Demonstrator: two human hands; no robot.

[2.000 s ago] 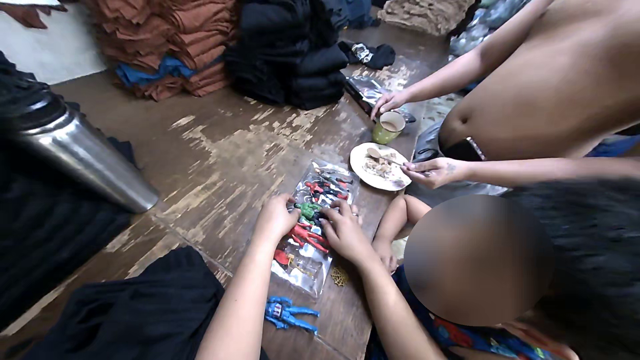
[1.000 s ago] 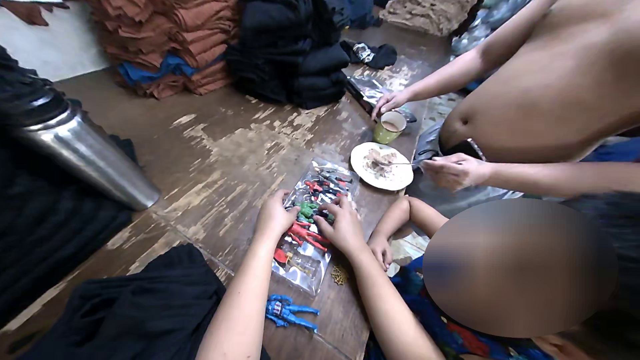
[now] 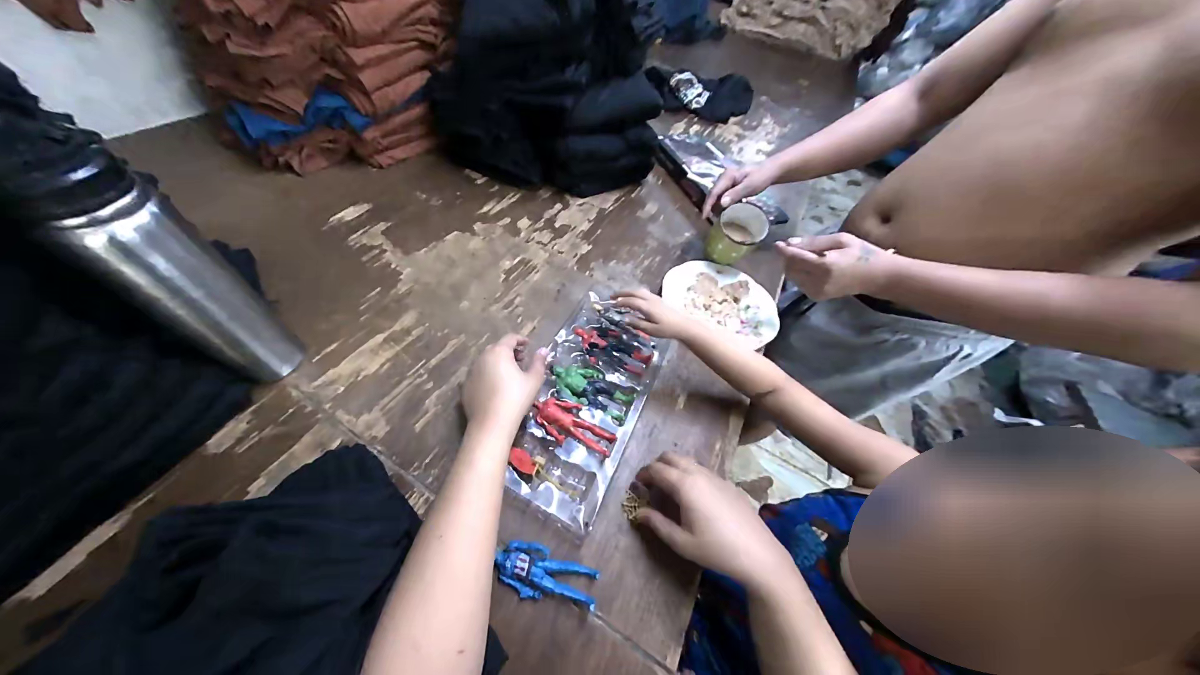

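A clear plastic tray lies on the worn wooden tabletop, holding several toy figures, among them a green figure and a red figure. My left hand rests at the tray's left edge, its fingers bent; whether it grips the edge cannot be told. On the right of the tray, my right hand has its fingertips at a small gold-coloured chain-like item, fingers apart. A blue toy figure lies outside the tray, near my left forearm.
Another person's small hand touches the tray's far end. Behind it are a plate of food and a green cup, with a standing person's hands close by. Folded cloth stacks, a steel flask and black cloth surround the tabletop.
My right hand has moved from the figures in the tray to the gold-coloured item. The small hand has reached onto the tray's far end. My left hand has shifted slightly left, off the figures.
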